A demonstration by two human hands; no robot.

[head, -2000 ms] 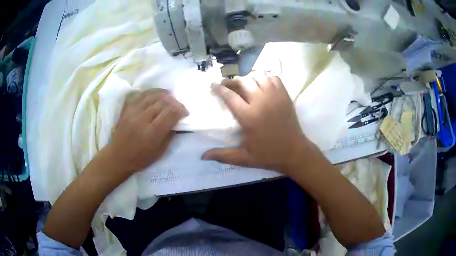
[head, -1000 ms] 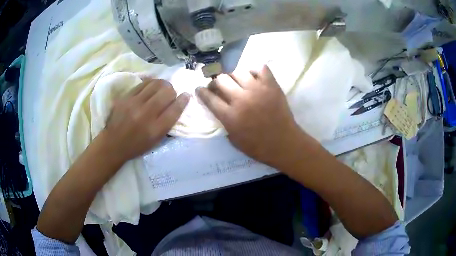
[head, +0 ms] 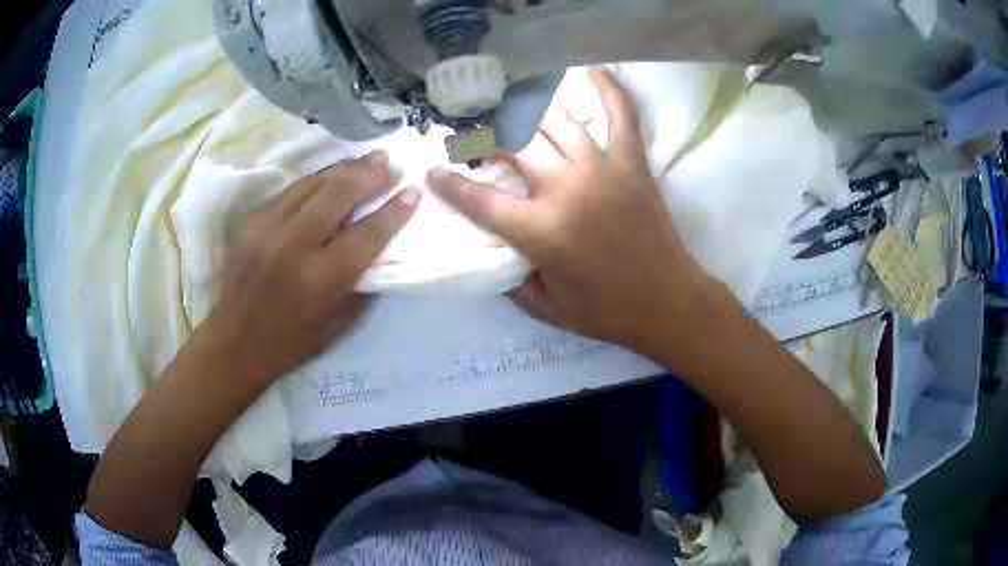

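Cream-white cloth (head: 127,238) covers the left of the table and runs under the needle area (head: 418,119), where the lamp washes it out. My left hand (head: 293,249) lies flat on the cloth left of the needle, fingertips near it. My right hand (head: 586,221) presses on the cloth to the right, thumb toward the needle, other fingers spread up past the tan block (head: 472,144). A curved folded edge (head: 442,276) of cloth shows between the hands. The presser foot is too small and glared to make out.
The grey-white machine head (head: 298,66) spans the top. Dark snips (head: 846,227) and a beige tag (head: 902,271) lie right. Printed scale marks (head: 531,359) run along the front edge. A pale bin (head: 937,376) stands right, beside hanging cream cloth (head: 846,359). A mint-green rim (head: 35,254) shows left.
The view has shifted. My right hand's fingers have spread and reach farther up beside the tan block. My left fingers have straightened toward the needle, and the cloth between the hands lies differently.
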